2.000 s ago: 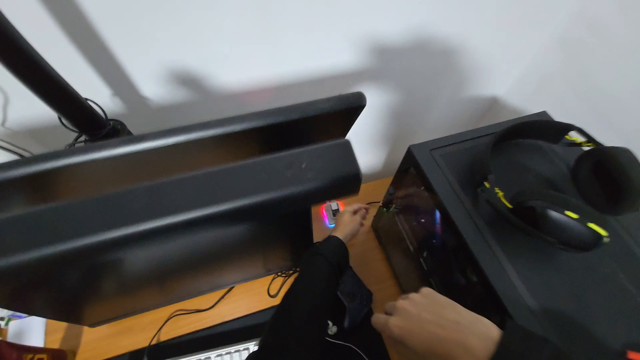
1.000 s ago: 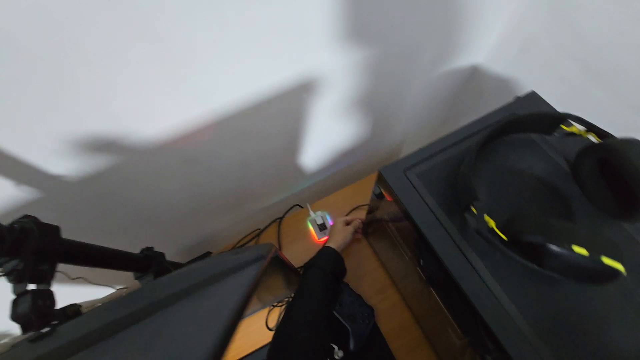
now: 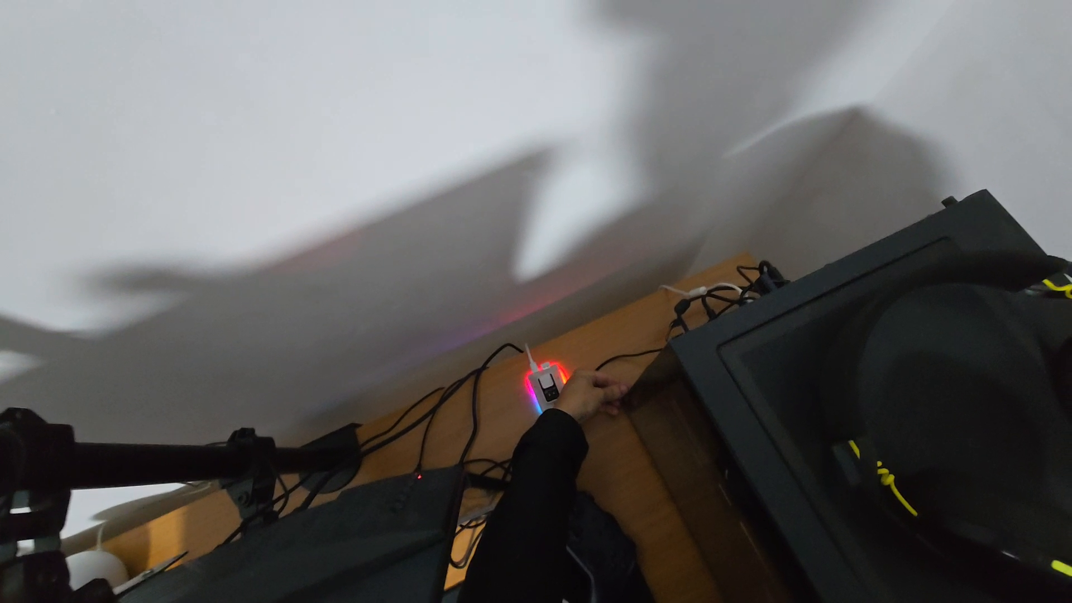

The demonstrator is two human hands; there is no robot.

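My left hand (image 3: 592, 395), in a black sleeve, reaches in from the bottom centre. Its fingers are bent close together at the lower edge of the black computer case (image 3: 837, 285); whether anything is pinched between them cannot be made out. Just left of the wrist, a small white device (image 3: 548, 383) with red, blue and purple lights lies on the wooden desk (image 3: 624, 456), a white plug in its top end. Black-and-yellow headphones (image 3: 888, 477) rest on top of the case. My right hand is out of view.
A black monitor (image 3: 335, 544) and its arm (image 3: 167, 465) fill the lower left. Black cables (image 3: 473, 385) run along the desk's back edge by the wall. More cables (image 3: 712, 297) bunch behind the case. Dark fabric (image 3: 599, 544) shows beside my sleeve.
The view has shifted strongly, with more wall and rear desk showing. My right hand, seen at the lower right two seconds ago, has left the view. My left hand stays between the lit device and the case.
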